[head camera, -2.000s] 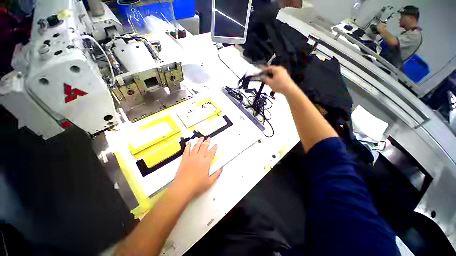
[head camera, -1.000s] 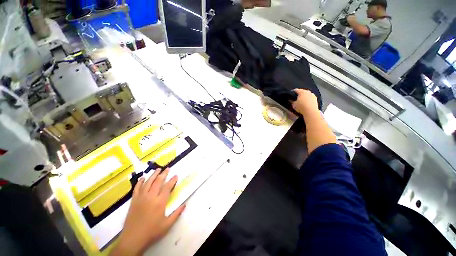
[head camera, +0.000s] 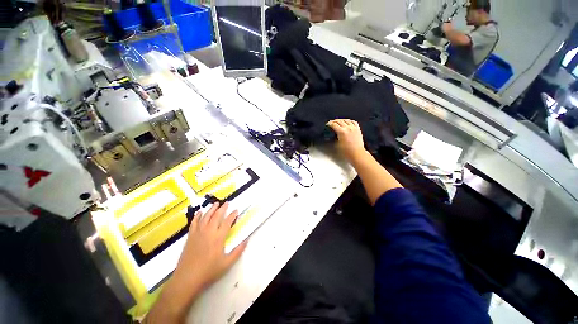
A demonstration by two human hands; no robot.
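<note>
The white sewing template (head camera: 258,218) with yellow-edged windows lies on the machine table. A black strip (head camera: 166,245) runs along its windows, with small black pieces near the middle. My left hand (head camera: 206,243) rests flat on the template, fingers spread, fingertips at the small black pieces. My right hand (head camera: 347,136) is closed on the near edge of a black fabric panel (head camera: 323,114) at the pile on the right. The panel spreads over part of the pile.
The sewing machine head (head camera: 44,145) and clamp assembly (head camera: 142,140) stand at left. Black cords (head camera: 285,147) lie between template and fabric. A control screen (head camera: 241,39) stands behind. A dark cover (head camera: 47,272) is at lower left. Another person (head camera: 472,38) sits at upper right.
The dark tool held in my right hand two seconds ago no longer shows there. My right hand has taken a panel and drawn it leftwards, covering the tape roll's place. My left hand stays on the template.
</note>
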